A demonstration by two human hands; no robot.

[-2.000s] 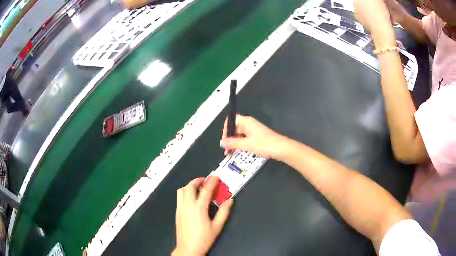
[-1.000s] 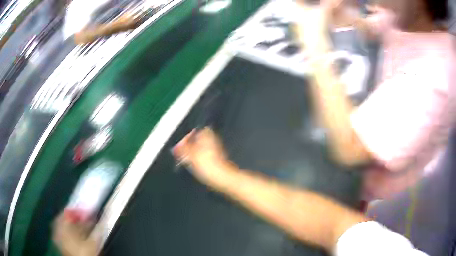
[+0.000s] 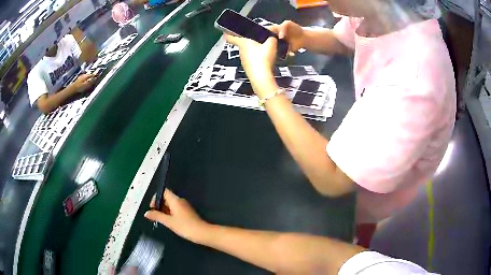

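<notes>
My right hand [image 3: 180, 215] holds a slim black tool [image 3: 163, 180] upright like a pen, over the dark bench beside the white rail. A flat white-silver phone board [image 3: 144, 257] shows motion-blurred at the bottom edge of the view, over the rail and bench edge. My left hand [image 3: 125, 270] is almost wholly cut off by the bottom edge. Only blurred fingers show at the board's lower end, gripping it. Another phone board [image 3: 81, 197] with a red end lies on the green belt. A dark unit [image 3: 49, 262] lies lower left on the belt.
A person in a pink shirt [image 3: 398, 102] at the right holds a smartphone [image 3: 245, 27] above white parts trays [image 3: 307, 92]. The white rail [image 3: 137, 185] parts bench and belt [image 3: 107, 131]. Another person [image 3: 54, 70] sits across the belt near more trays [image 3: 32, 165]. A unit [image 3: 168, 38] lies farther up the belt.
The view has swung right and up. My left hand was on a board on the bench, then over the belt; now it is at the bottom edge with a board. My right hand keeps the tool.
</notes>
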